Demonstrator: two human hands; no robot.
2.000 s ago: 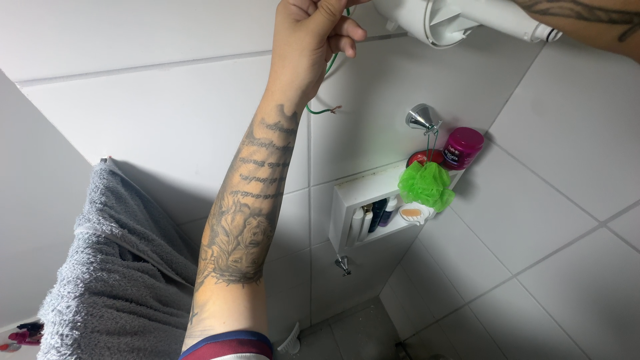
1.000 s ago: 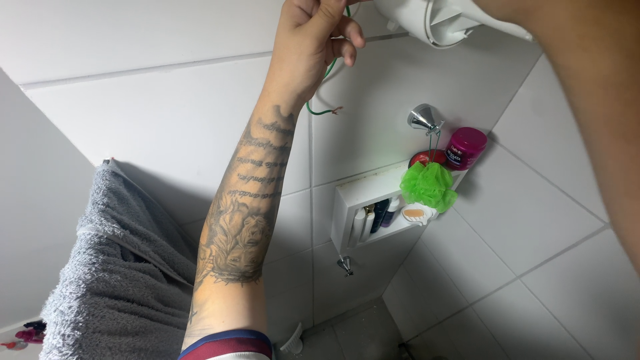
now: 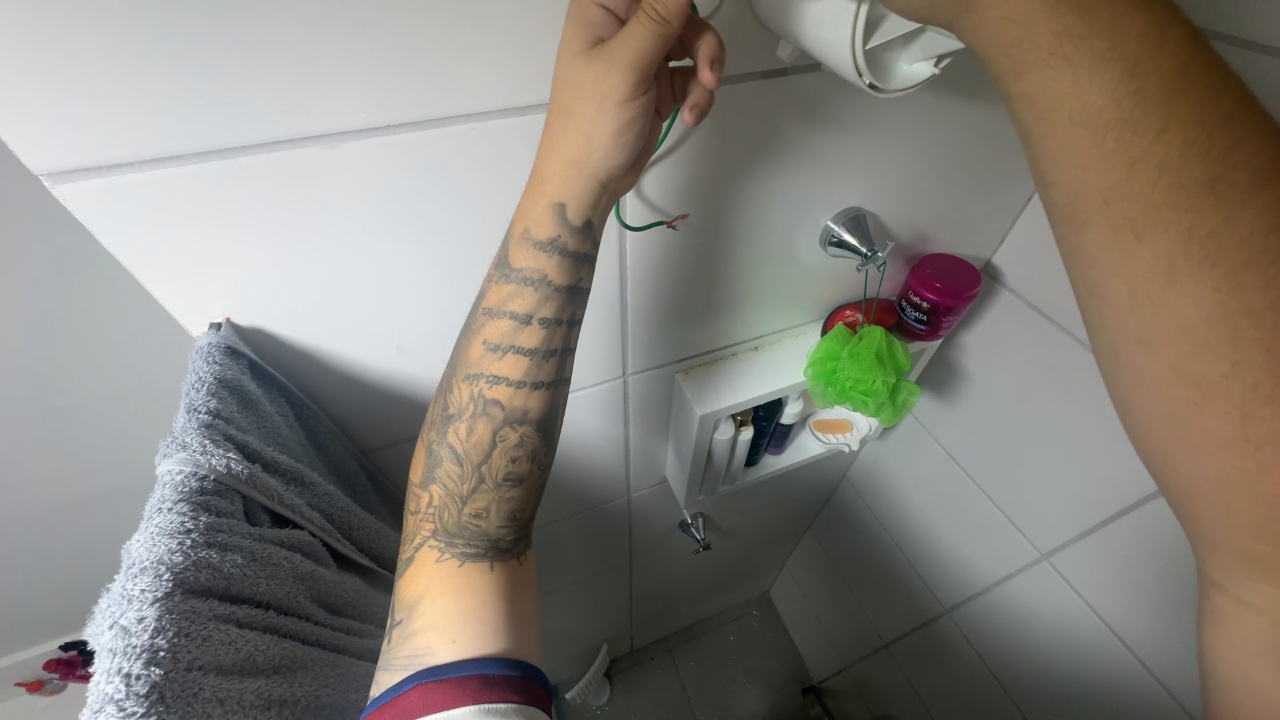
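My left hand (image 3: 650, 75) is raised at the top centre with its fingers curled by a green wire (image 3: 640, 225). The wire hangs below the fingers and ends in bare copper strands; the fingertips that meet it are partly out of the frame. A white plastic shower-head housing (image 3: 860, 40) is against the tiled wall at the top right. My right hand (image 3: 925, 8) is at the housing's right side, mostly cut off by the top edge, so its fingers are hidden. A pale wire shows behind my left hand.
Below are a chrome valve handle (image 3: 852, 236), a green mesh sponge (image 3: 862, 375), a magenta jar (image 3: 938, 295) and a white wall shelf (image 3: 740, 370) with several bottles. A second chrome handle (image 3: 694, 532) is under the shelf. A grey towel (image 3: 250, 540) hangs at left.
My right forearm has come further into view from the upper right corner and now crosses the right side. My left hand has stayed nearly where it was beside the housing.
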